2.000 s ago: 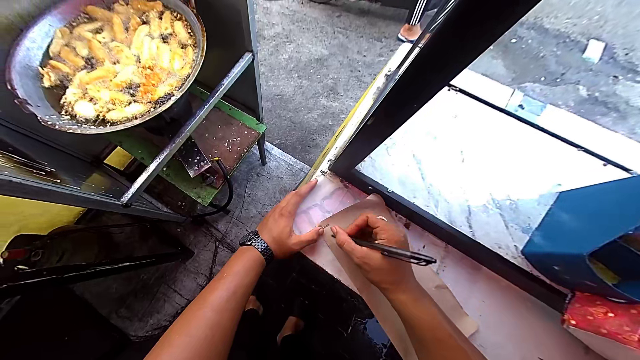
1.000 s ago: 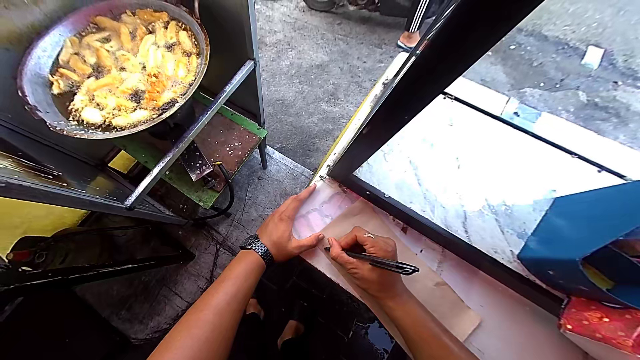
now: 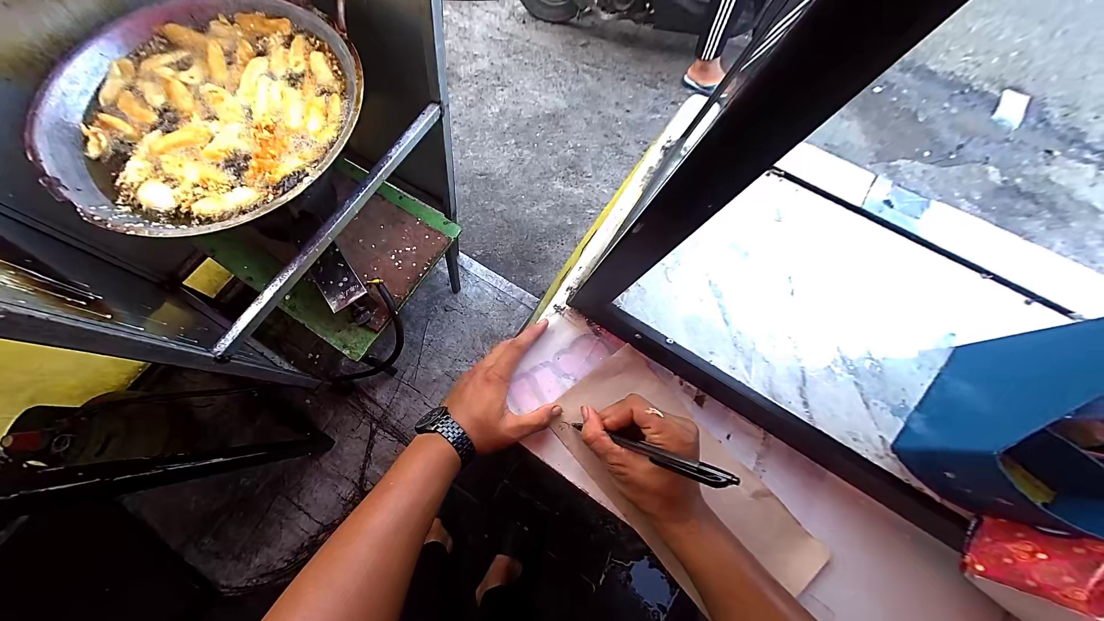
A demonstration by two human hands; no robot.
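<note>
A sheet or bag of brown paper point(image 3: 768, 526) lies slantwise on the narrow pale ledge point(image 3: 871, 517). My right hand point(image 3: 647, 448) grips a black pen point(image 3: 681, 461), its tip on the paper near the left corner, where small dark marks show. Beside it my left hand point(image 3: 496, 397) rests at the ledge's end with thumb and fingers spread. The thumb tip touches the paper's edge, and the hand grips nothing. A black wristwatch point(image 3: 446, 431) is on the left wrist. How much is written under the pen cannot be told.
At the upper left, a large wok point(image 3: 358, 95) holds fritters frying in oil above a green-edged stand point(image 3: 397, 250). A metal bar point(image 3: 328, 228) crosses below it. A black-framed glass panel point(image 3: 776, 302) borders the ledge. A blue container point(image 3: 957, 414) stands right. A person's foot point(image 3: 705, 73) shows beyond.
The brown paper has shifted a little on the ledge and now lies flatter. My right hand has moved slightly with the pen still in it. My left hand has stayed at about the same place.
</note>
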